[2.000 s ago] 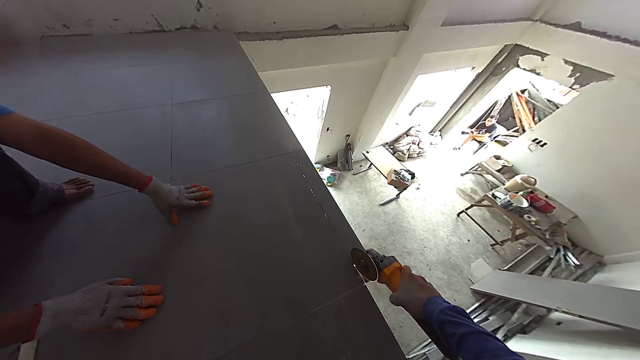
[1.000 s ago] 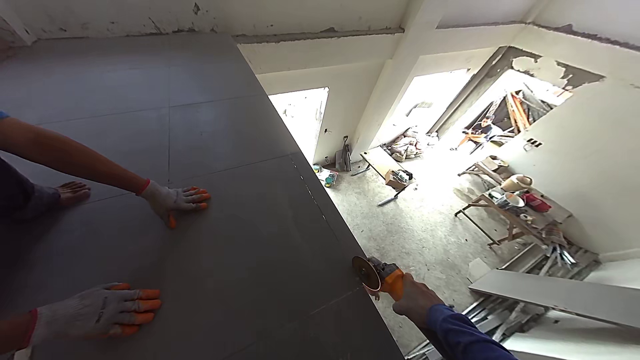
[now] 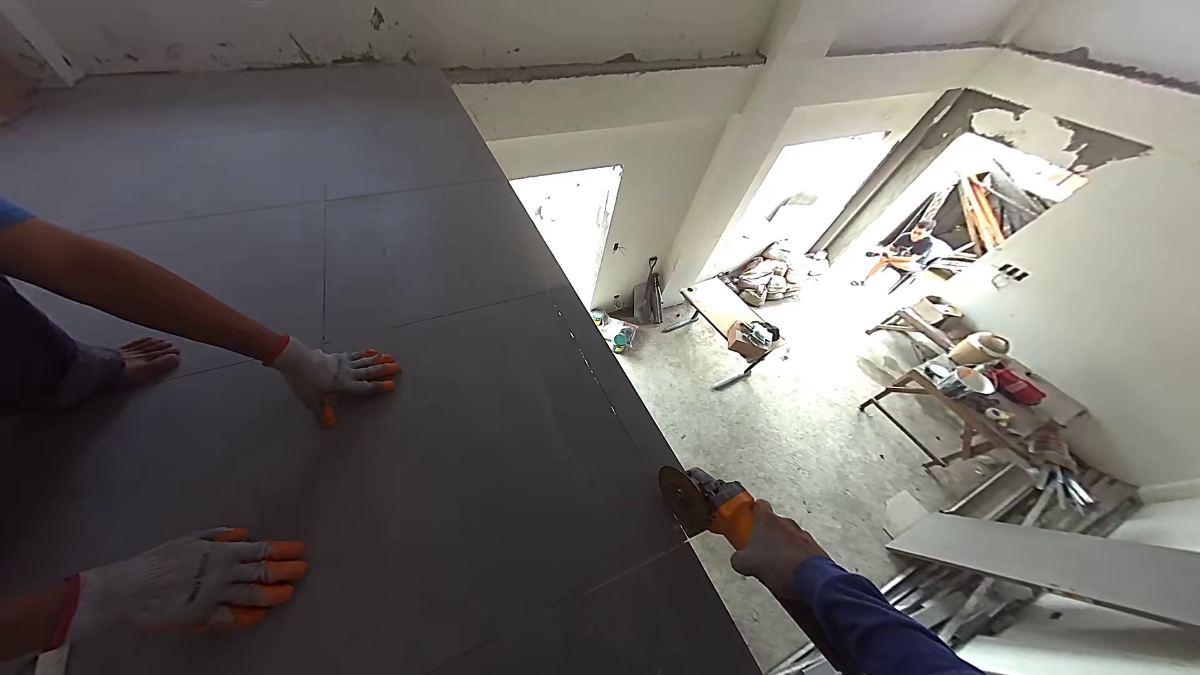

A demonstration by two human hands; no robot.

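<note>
My right hand, in a blue sleeve, grips an orange and black angle grinder at the lower right. Its round disc is upright at the free edge of the large dark grey tiles, near the end of a thin joint line. Whether the disc touches the tile cannot be told. A row of small light marks runs beside that edge, farther up. My left hand is out of view.
A co-worker's two gloved hands press flat on the tiles at left, beside a bare foot. Past the tile edge is a drop to a concrete floor with a cluttered trestle table, long boards and a seated person.
</note>
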